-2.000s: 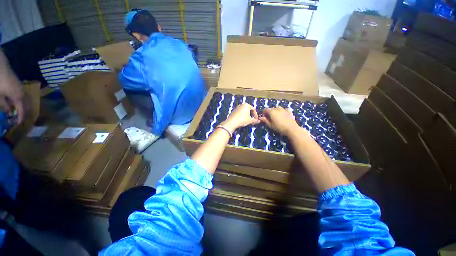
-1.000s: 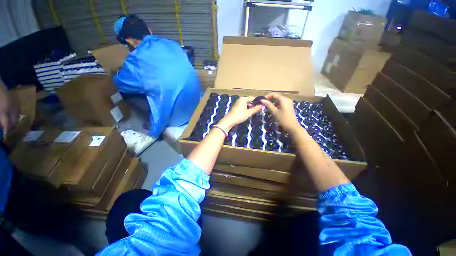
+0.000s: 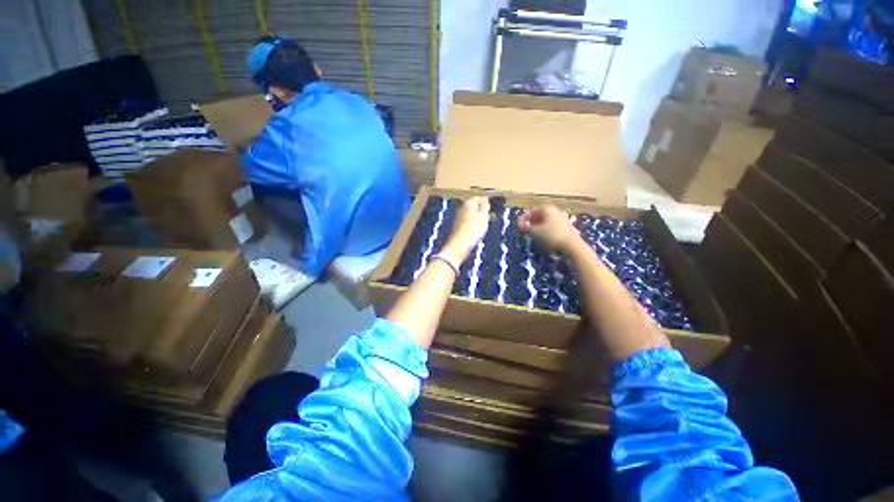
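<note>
Many small round black parts (image 3: 510,265) stand in rows in an open brown carton (image 3: 549,324), with wavy white strips between the rows. The parts on the right look glossier. My left hand (image 3: 471,223) is over the back rows, left of centre, with its fingers bunched near a black part. My right hand (image 3: 551,227) is just to its right over the back rows, with its fingertips drawn together. The hands are apart. Whether either holds a small piece cannot be seen.
The carton's lid (image 3: 534,147) stands up behind. Stacked boxes (image 3: 490,392) lie under the carton. Boxes with white labels (image 3: 176,314) are at left. A person in blue (image 3: 338,181) sits back left. Folded cartons (image 3: 804,235) rise at right.
My hands were together over the back rows, a dark part between them; now they are apart, the left at the back left. The neighbour's hand at the left edge is gone.
</note>
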